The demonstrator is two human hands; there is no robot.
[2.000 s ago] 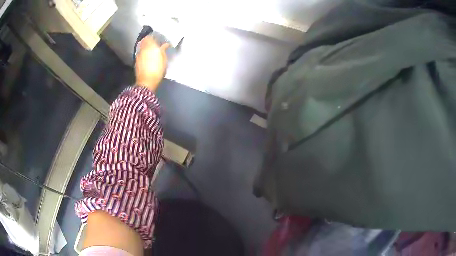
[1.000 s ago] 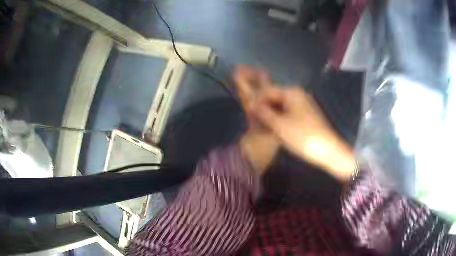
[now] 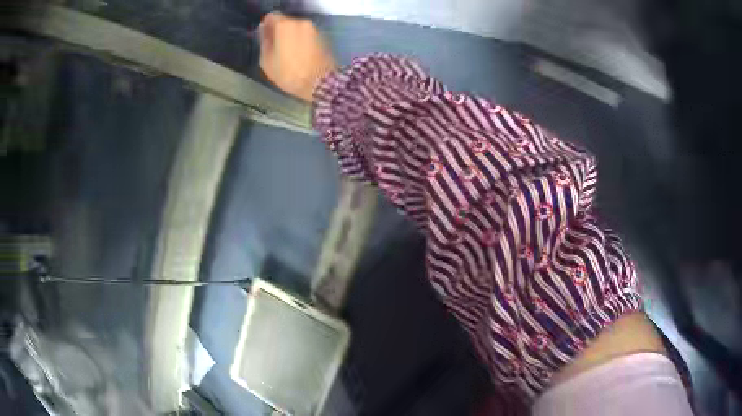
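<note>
My right hand [image 3: 294, 55] is at the upper left, blurred, at the end of a striped sleeve that crosses the view from the lower right. Its fingers look curled, but I cannot tell whether they hold anything. It appears beside a cream metal table beam [image 3: 175, 65] and a dark area under the table edge. My left hand is out of the picture.
A grey treadle [image 3: 289, 353] with a pale rim lies at the lower centre, with a thin rod [image 3: 138, 282] running left from it. A curved cream leg [image 3: 189, 244] and a slotted leg [image 3: 346, 236] stand nearby. Crumpled pale material [image 3: 57, 366] is at the lower left.
A second ago both hands were together at mid-view, with a thin black cord near them. Now my right arm is stretched to the upper left and my left hand has left the view.
</note>
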